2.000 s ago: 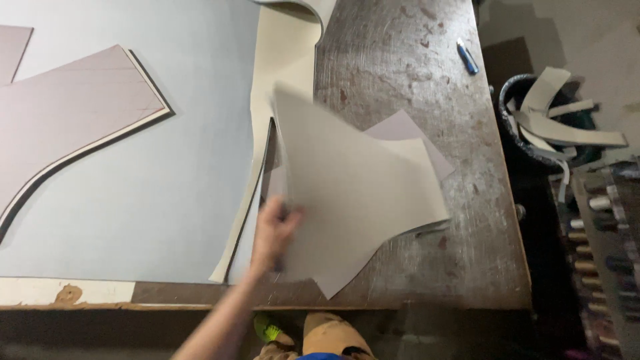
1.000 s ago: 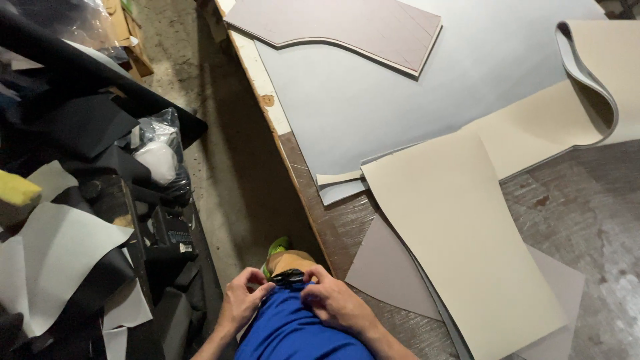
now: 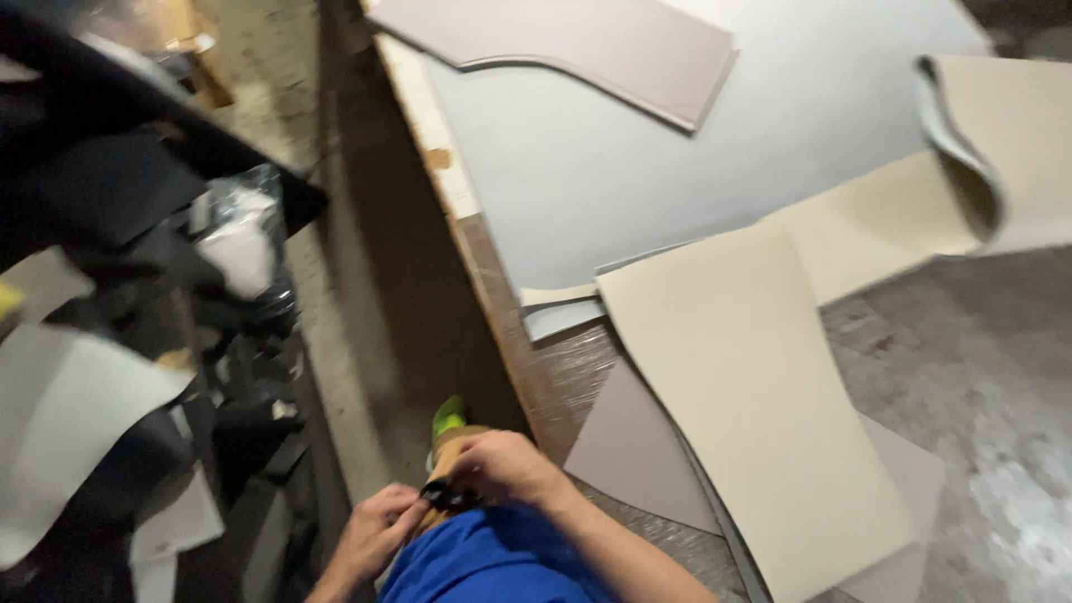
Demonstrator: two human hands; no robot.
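Observation:
My left hand (image 3: 381, 529) and my right hand (image 3: 502, 469) are together at my waist, over the blue shirt (image 3: 494, 561). Between them is a small black item (image 3: 448, 496), blurred and partly covered by the fingers; its kind is unclear. Both hands have their fingers closed on it. On the worktable to the right, a cream sheet piece (image 3: 745, 394) lies across mauve sheet pieces (image 3: 641, 452). A large pale grey sheet (image 3: 636, 184) is spread beyond it, with a stack of cut mauve pieces (image 3: 578, 42) on top.
The table's wooden edge (image 3: 481, 276) runs along my right side. At its far right a cream strip (image 3: 1017, 142) is folded over. Left of the floor gap, black material (image 3: 100, 184), a clear plastic bag (image 3: 247, 243) and pale grey offcuts (image 3: 67, 419) are piled.
Two seconds ago one hand was at the sheet pieces on the table; both hands are now at my waist. The view has swung left. Since one second ago, my right hand has risen slightly.

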